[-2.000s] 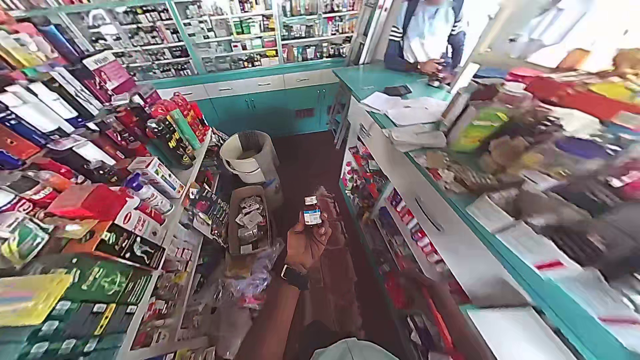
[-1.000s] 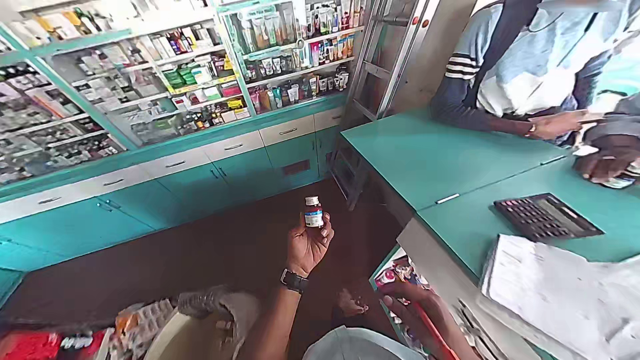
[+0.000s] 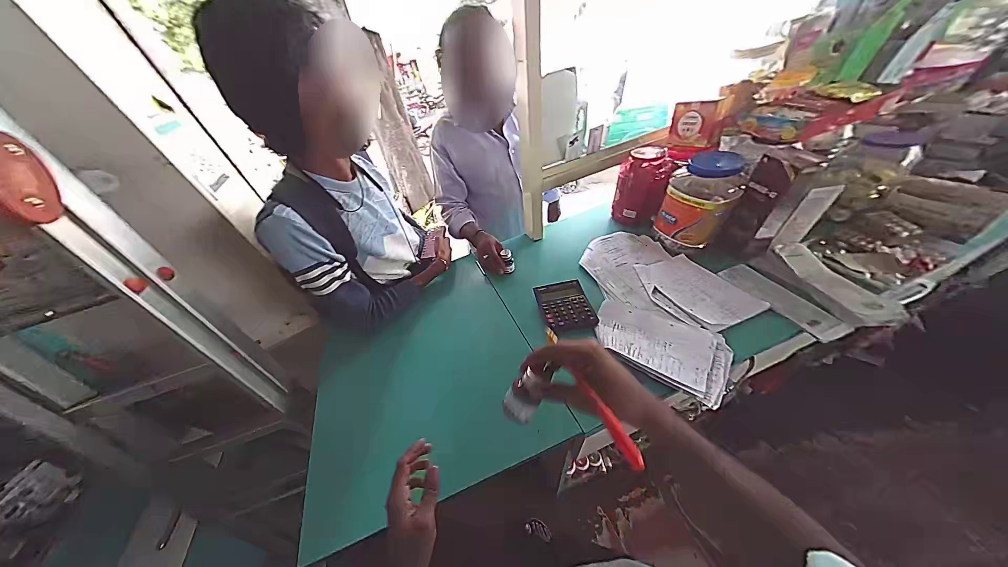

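Observation:
My right hand (image 3: 587,378) holds a small bottle (image 3: 521,400), blurred and tilted, by its cap end above the green counter (image 3: 425,386). A red pen-like stick is also tucked in that hand. Near the counter's front edge, my left hand (image 3: 413,496) is raised with its fingers apart and nothing in it. Across the counter, a person's hand (image 3: 490,250) is at another small bottle (image 3: 508,261). A black calculator (image 3: 565,305) lies beyond my right hand, beside written papers (image 3: 665,339).
Two people stand across the counter, one leaning an arm (image 3: 362,295) on it. Plastic jars (image 3: 697,201) and piled packets stand at the right, next to a window post (image 3: 529,118). A metal ladder (image 3: 157,268) rises at the left.
The view has swung right to the counter and the people. The bottle was in my left hand a second ago; now my left hand is empty and my right hand has a bottle.

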